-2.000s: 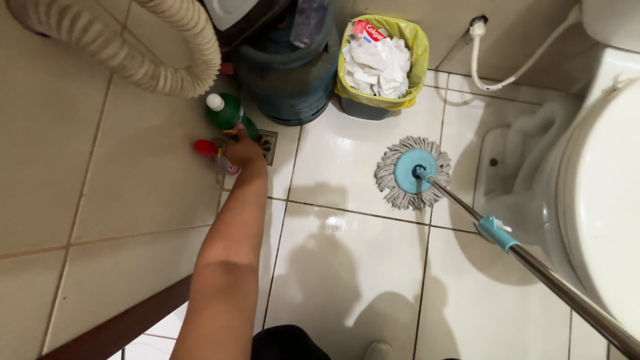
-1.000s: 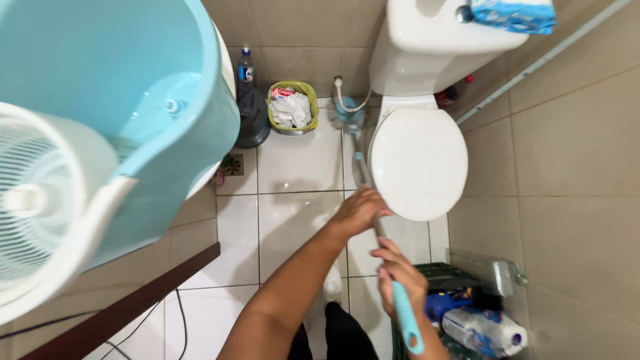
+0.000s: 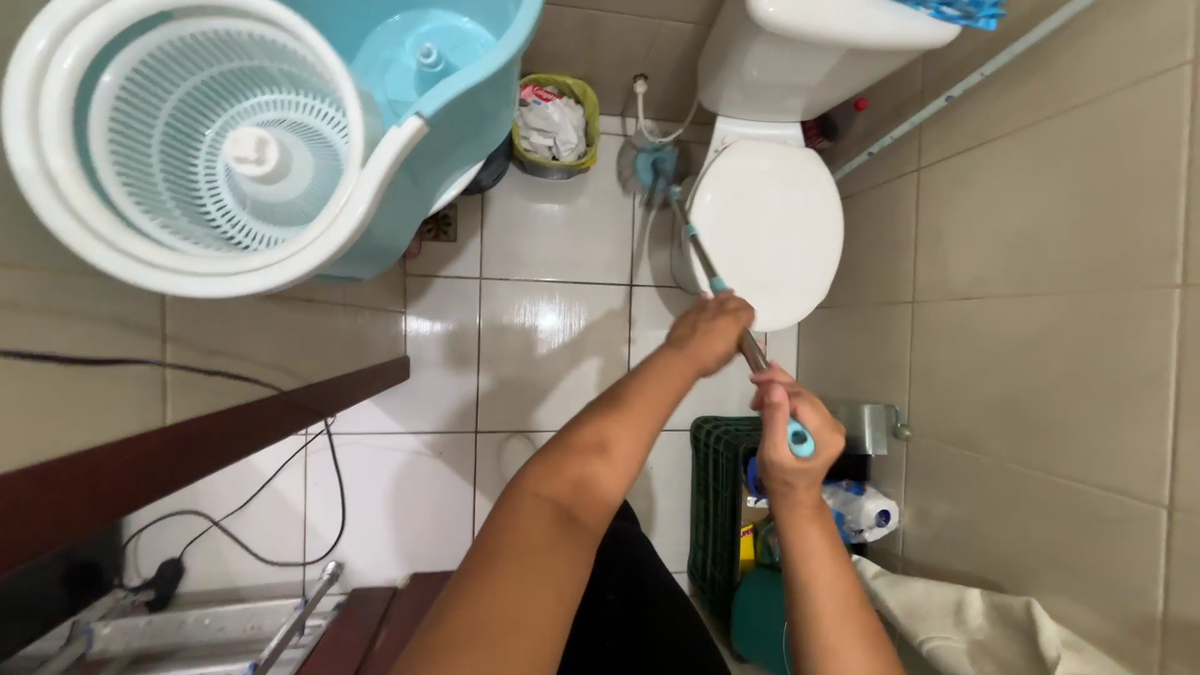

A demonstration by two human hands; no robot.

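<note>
My left hand (image 3: pixel 711 333) is closed around the metal handle (image 3: pixel 701 255) of a spin mop, near its middle. Lower down, my right hand (image 3: pixel 797 431) grips the handle close to its light-blue end. The mop head (image 3: pixel 656 169), blurred, rests on the tiles between the waste bin and the toilet base. Beside the handle stands the white toilet (image 3: pixel 771 234) with its lid down. At the upper left is a light-blue mop bucket (image 3: pixel 469 131) with a white spin basket (image 3: pixel 187 141).
A waste bin with a yellow liner (image 3: pixel 589 122) holds papers and a toothpaste box. A floor drain (image 3: pixel 441 225) lies below the bucket. A dark green crate (image 3: pixel 717 516) with bottles stands at the lower right. A black cable (image 3: pixel 342 516) and an aluminium ladder (image 3: pixel 206 633) are at the lower left.
Two seconds ago my left hand was at a green bottle by the drain. Now both hands hold the mop handle, as one second ago. The view has shifted widely.
</note>
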